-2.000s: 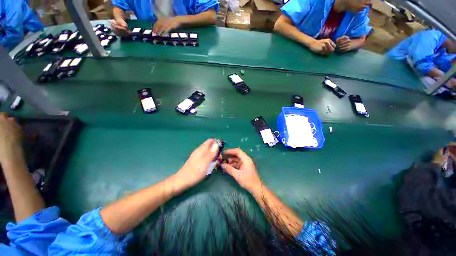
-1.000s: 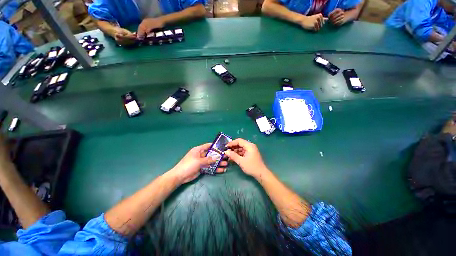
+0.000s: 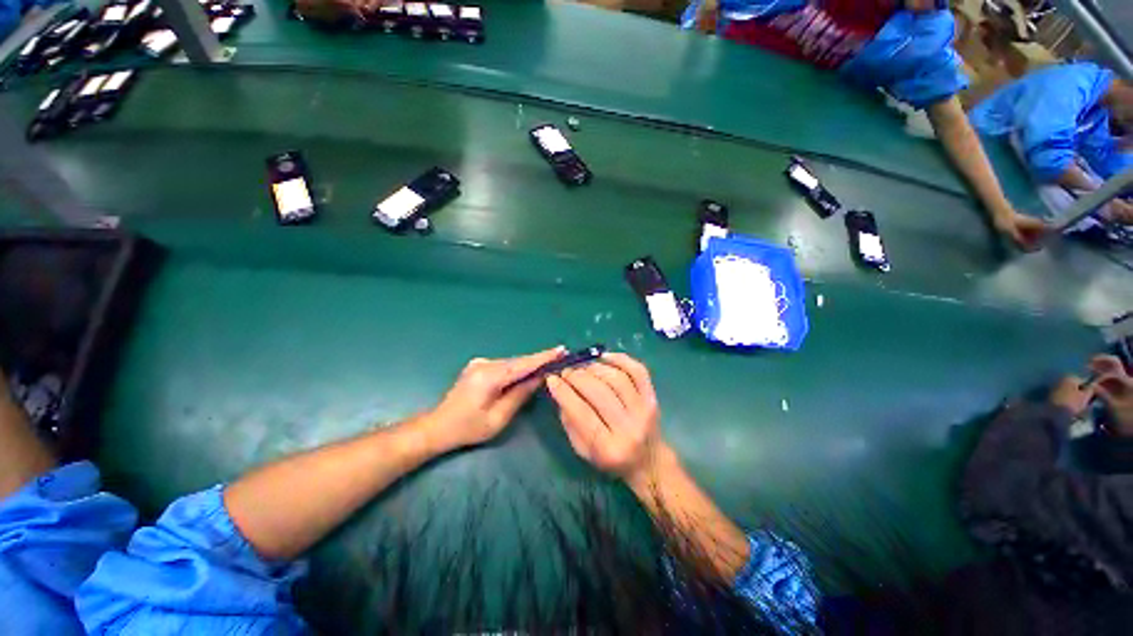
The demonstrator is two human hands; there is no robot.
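Note:
A slim black handheld unit [image 3: 574, 362] is seen nearly edge-on between my two hands, above the green surface. My left hand [image 3: 491, 395] grips its left end between thumb and fingers. My right hand [image 3: 611, 408] has its fingertips on the right end and near edge. The faces of the unit are mostly hidden. A blue tray [image 3: 799, 326] with a heap of white parts stands right of my hands. Another black unit with a white rectangle [image 3: 659, 298] lies just left of the tray, and one more [image 3: 712, 224] lies behind it.
Several black units [image 3: 292, 189] lie scattered on the green surface [image 3: 311, 329]. A row of units [image 3: 429, 18] and a pile [image 3: 81, 99] are farther back. A black tray [image 3: 93, 336] is at left. A person's arm [image 3: 975, 168] reaches down at right. Grey frame posts stand at both sides.
The unit has turned from showing its keypad face to nearly edge-on, and both hands have shifted around it. The facing worker at right has stretched an arm to the right. The camera view has shifted.

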